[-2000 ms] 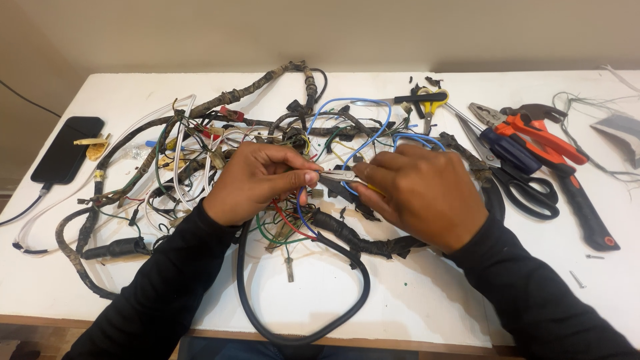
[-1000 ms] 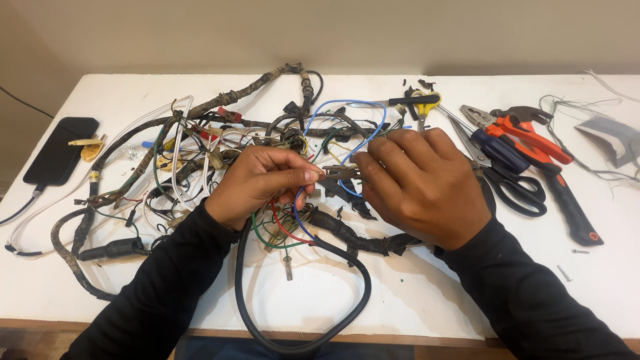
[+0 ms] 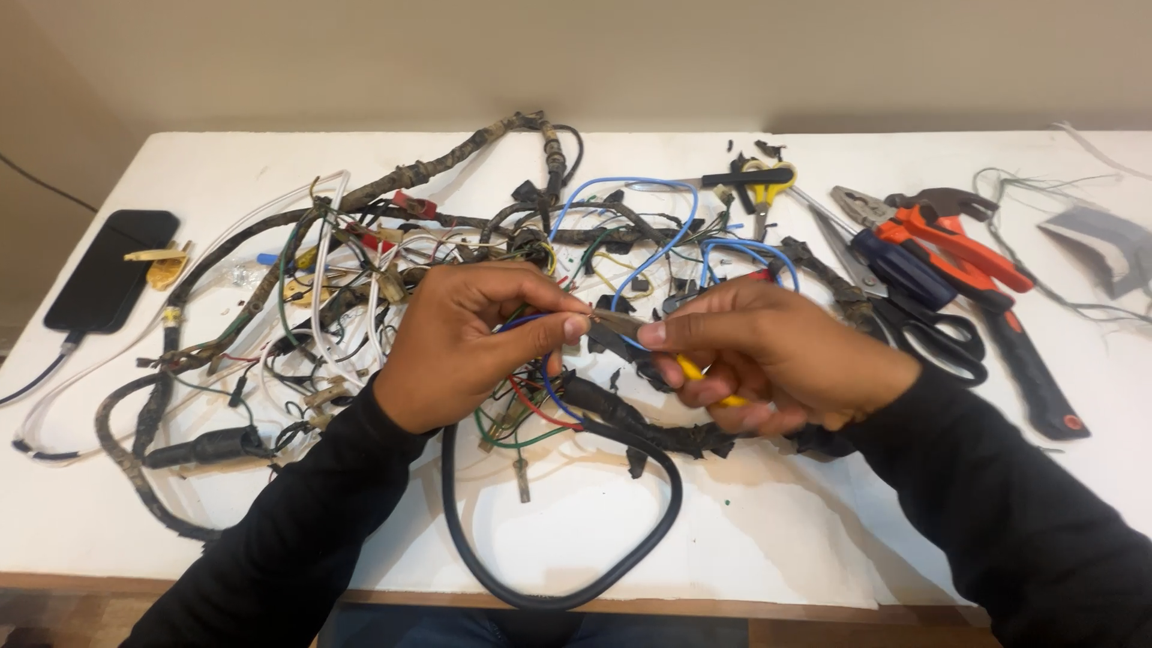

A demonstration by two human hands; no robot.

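Note:
Between thumb and forefinger, my left hand (image 3: 495, 342) pinches a thin wire end, with a blue wire (image 3: 546, 382) running down from the fingers. My right hand (image 3: 756, 355) is closed on a small tool with yellow handles (image 3: 706, 382), whose metal jaws (image 3: 621, 320) meet the wire at my left fingertips. A light blue wire also passes by the right fingertips. Below the hands, a thick black cable (image 3: 675, 504) makes a loop, and red, green and blue wires come from its end. Behind and around the hands spreads a taped wiring harness (image 3: 432, 166) with many wires and connectors.
Combination pliers (image 3: 954, 247), a screwdriver (image 3: 900, 265), black scissors (image 3: 927, 337) and a claw hammer (image 3: 1035, 369) lie at the right. Yellow-handled scissors (image 3: 769, 184) are at the back. A phone (image 3: 112, 270) with a cable lies left, and a grey packet (image 3: 1102, 247) far right.
My right hand has turned, so that its fingers and the tool's yellow handles show more than a second ago. My left hand keeps its pinch in about the same place.

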